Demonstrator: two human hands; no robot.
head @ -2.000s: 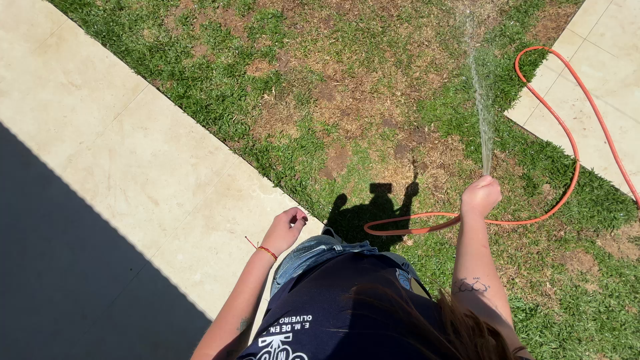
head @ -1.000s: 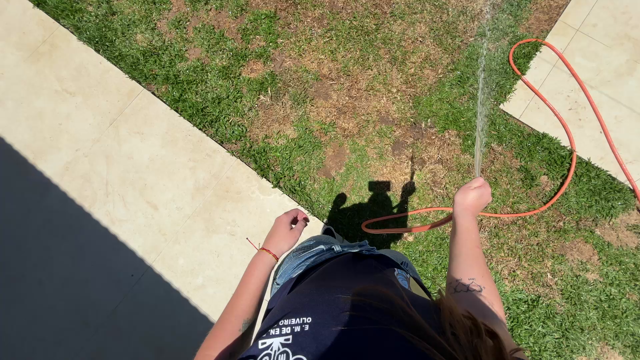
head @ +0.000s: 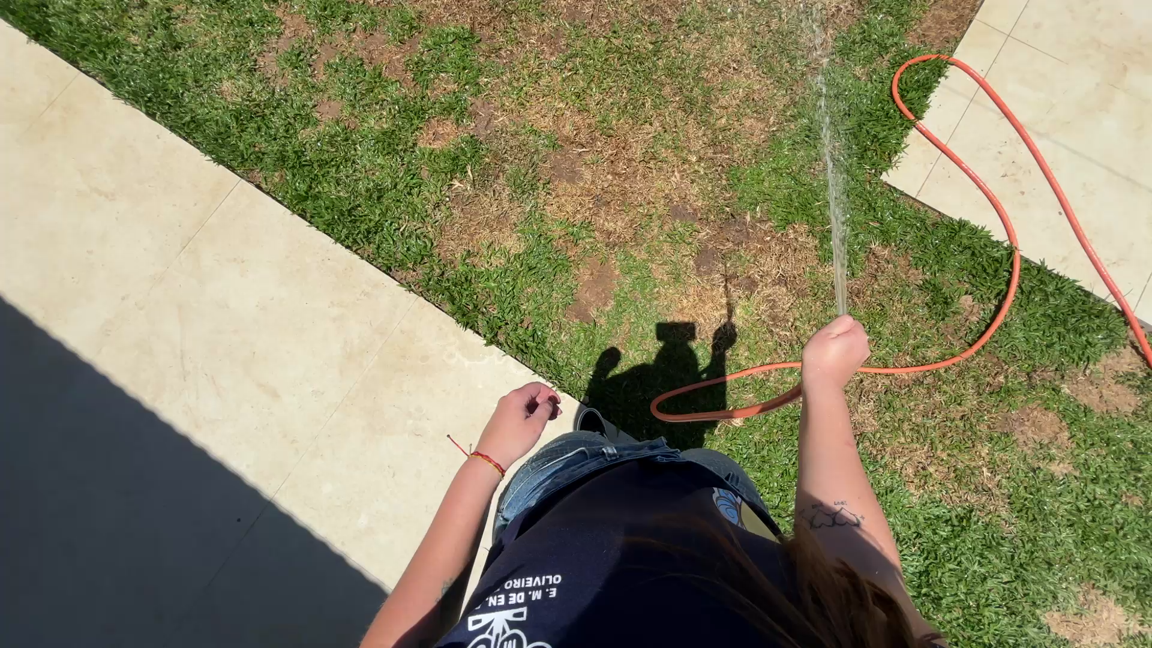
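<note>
My right hand (head: 834,354) is closed around the end of an orange garden hose (head: 1010,241), whose tip is hidden by the fingers. A stream of water (head: 830,162) shoots from that fist toward the top of the view, over the lawn (head: 594,171). From the hand the hose loops low over the grass, then curves right across the grass and pale paving. My left hand (head: 525,416), with a thin red cord bracelet at the wrist, hangs beside the denim shorts with loosely curled fingers. Nothing shows in it.
Pale stone paving (head: 207,297) runs diagonally along the left, its lower corner in shadow. A second paved area (head: 1062,117) lies at the upper right. The lawn between them has dry, brown patches. My shadow (head: 661,382) falls on the grass just ahead of my body.
My right hand has shifted slightly to the left since two seconds ago, and the water stream has changed its slant. The left hand stays in about the same place.
</note>
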